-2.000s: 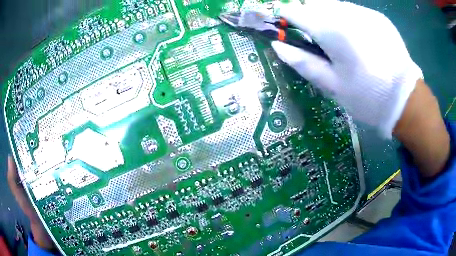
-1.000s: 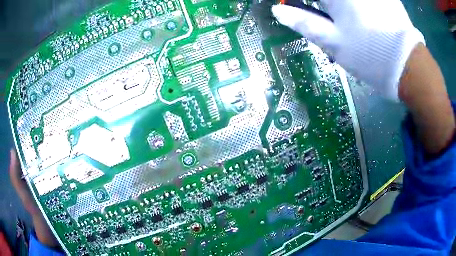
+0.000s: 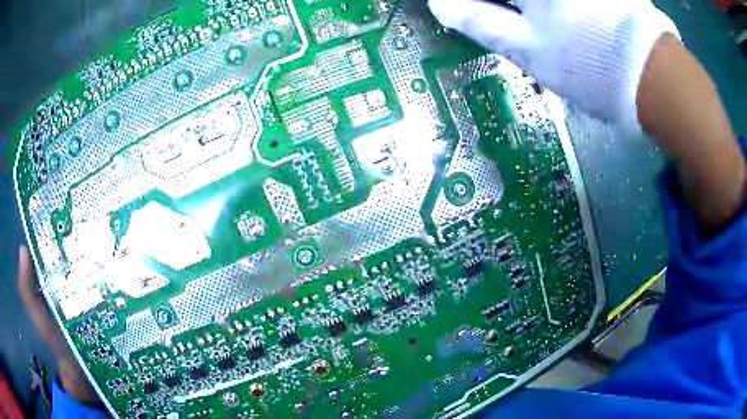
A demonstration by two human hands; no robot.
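Note:
A large green circuit board [image 3: 368, 315] with shiny silver solder areas lies tilted across most of the view, solder side up. My left hand [image 3: 45, 319] is bare and at the board's left edge; its fingers are partly hidden by the board, and it seems to hold that edge. My right hand [image 3: 573, 53], in a white knitted glove, is over the board's upper right corner, cut off by the top edge. Only a dark sliver of the cutters' handle shows between its fingers; the jaws are out of the picture.
The blue-green bench mat [image 3: 622, 188] shows at right with tiny bright specks on it. Yellow edging [image 3: 639, 295] runs beside the board's lower right corner. A red thing [image 3: 10, 405] is at the lower left. Blue sleeves [image 3: 696, 327] show at right and lower left.
My right hand with the cutters has moved up, so the cutters' jaws and orange bands have left the picture. The board has shifted slightly in view.

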